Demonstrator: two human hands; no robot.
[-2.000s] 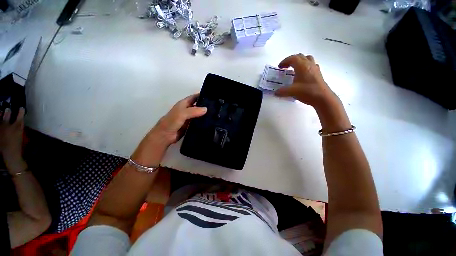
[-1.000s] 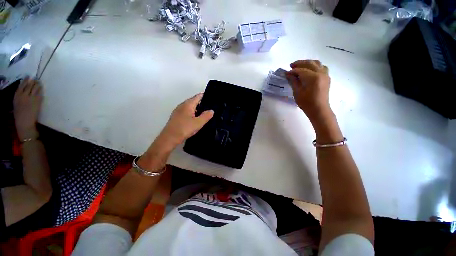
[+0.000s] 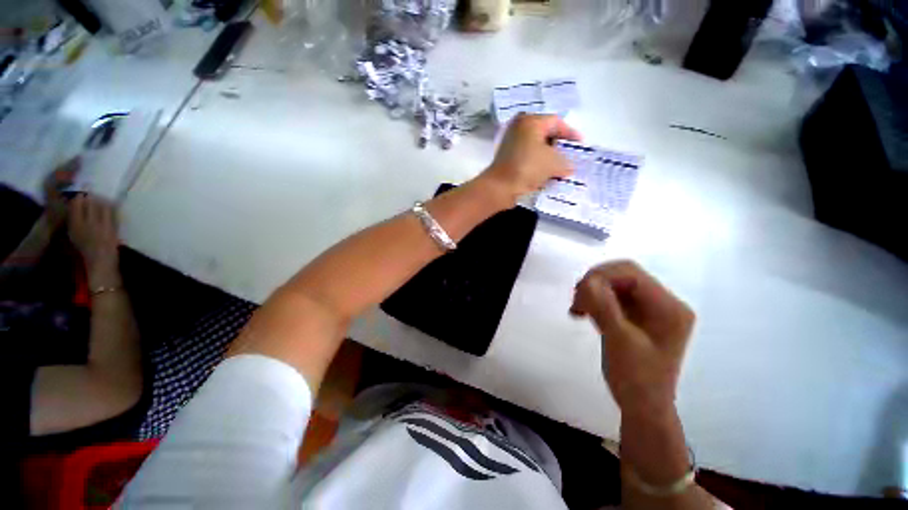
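Observation:
My left hand [image 3: 533, 154] reaches across the black tray, its fingers gripping the left edge of the low leaflet stack [image 3: 597, 191], white with dark print lines. Whether it pinches one leaflet or several cannot be told. My right hand [image 3: 645, 334] is over the table right of the tray, fingers curled, slightly blurred, with nothing visible in them. The black tray [image 3: 473, 279] lies near the table's front edge, partly hidden under my left wrist; its recesses are too dark to make out.
A taller leaflet stack [image 3: 533, 97] and a white cable pile [image 3: 398, 80] lie beyond. A big black block [image 3: 861, 164] stands at right, a small black box [image 3: 727, 38] at the far edge. A thin dark slab [image 3: 223, 50] lies far left. A neighbour's hands [image 3: 90, 219] are at left.
My left hand has let go of the tray and crossed to the leaflet stack. My right hand has left the leaflets and come back toward me. The low stack looks squarer.

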